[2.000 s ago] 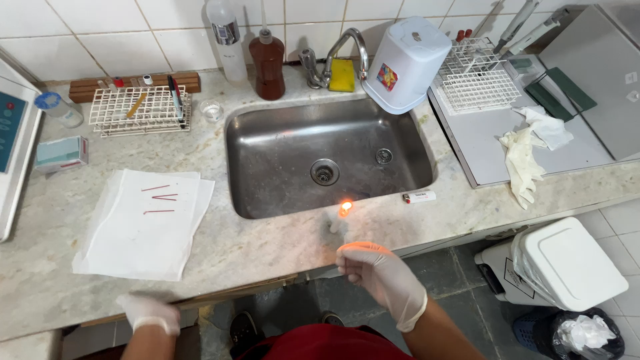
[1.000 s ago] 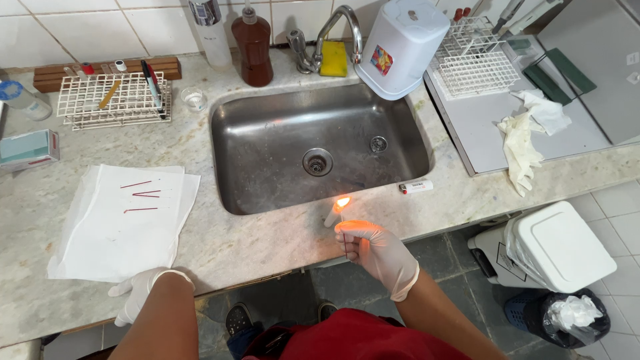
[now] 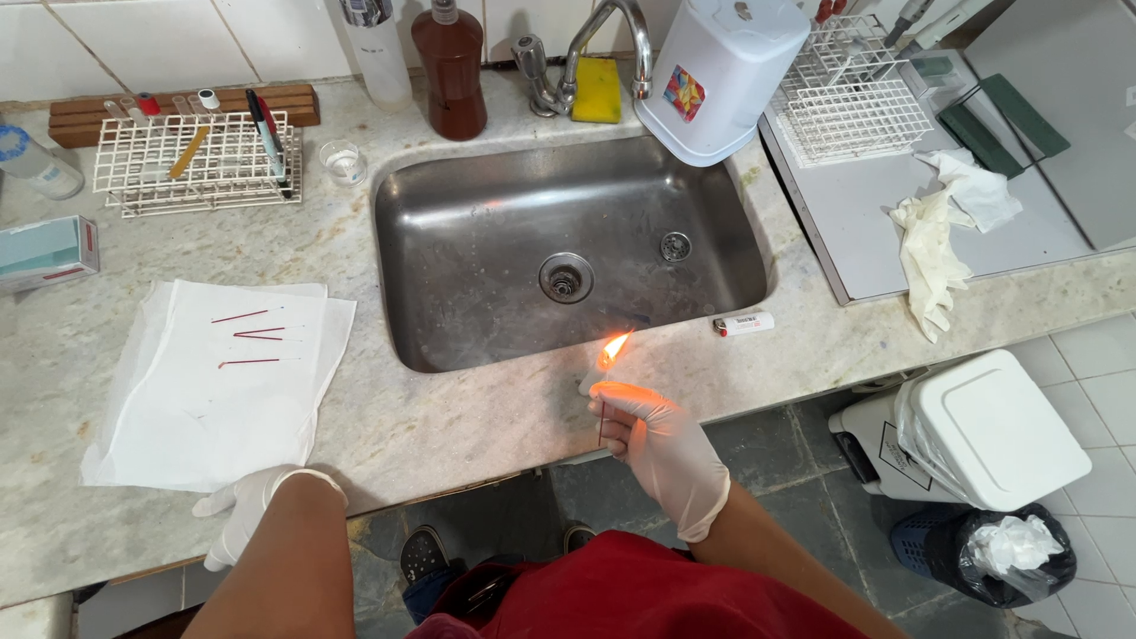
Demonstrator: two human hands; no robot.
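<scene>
My gloved right hand (image 3: 661, 453) pinches a thin glass capillary tube with a dark red filling (image 3: 603, 422) between thumb and fingers. It is close beside the flame (image 3: 614, 351) of a short white candle (image 3: 589, 380) on the marble counter, in front of the steel sink (image 3: 399, 311). My gloved left hand (image 3: 253, 510) rests at the counter's front edge, by the near edge of the white paper sheets (image 3: 235, 426), and no object shows in it. Several similar red-filled capillary tubes (image 3: 248, 361) lie on the paper. A white lighter (image 3: 745, 323) lies right of the candle.
Behind the paper are a wire test tube rack (image 3: 195, 164) with pens and a small clear cup (image 3: 343, 164). A brown bottle (image 3: 450, 71), faucet (image 3: 577, 71) and tilted white container (image 3: 723, 67) stand behind the sink. Used gloves (image 3: 927, 257) hang over the right tray.
My left hand has come to rest at the counter edge by the paper. My right hand stays near the flame, its fingers now closer together around the tube.
</scene>
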